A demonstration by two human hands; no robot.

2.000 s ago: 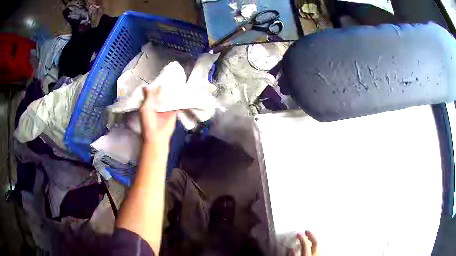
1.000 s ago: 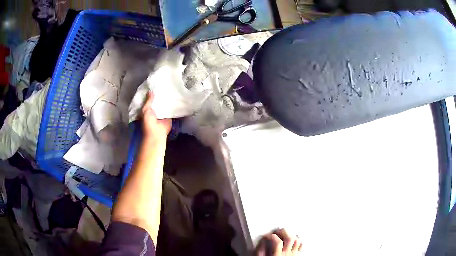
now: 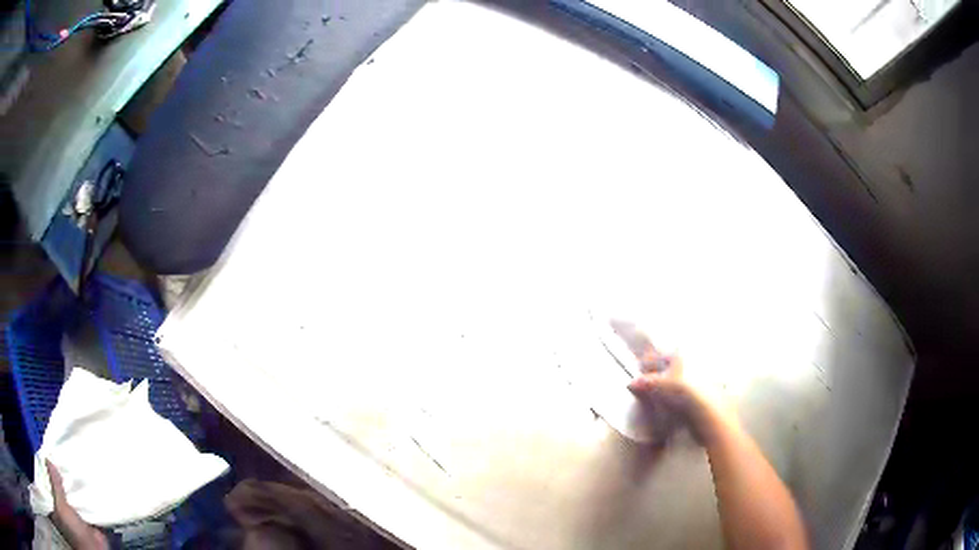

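My left hand (image 3: 72, 514) is at the lower left, cut off by the picture's edge, and holds white cloth pieces (image 3: 123, 457). The cloth hangs over the blue basket at the table's left side. My right hand (image 3: 655, 376) is over the right-centre of the pale pressing table (image 3: 451, 215), with blurred fingers. A faint white piece (image 3: 620, 414) with a curved edge seems to lie under it on the glaring white cover. I cannot tell whether my right fingers grip it. No iron shows.
The blue lattice basket (image 3: 131, 317) stands low at the left. A long dark rounded pad (image 3: 242, 118) lies along the table's far left edge. Dark-handled scissors (image 3: 107, 191) lie on a blue surface beyond the basket. A pale green ledge (image 3: 118, 81) is at the upper left.
The view has swung right, showing more table. My left hand has lifted white pieces from the basket area. My right hand has moved from the near edge to farther over the table.
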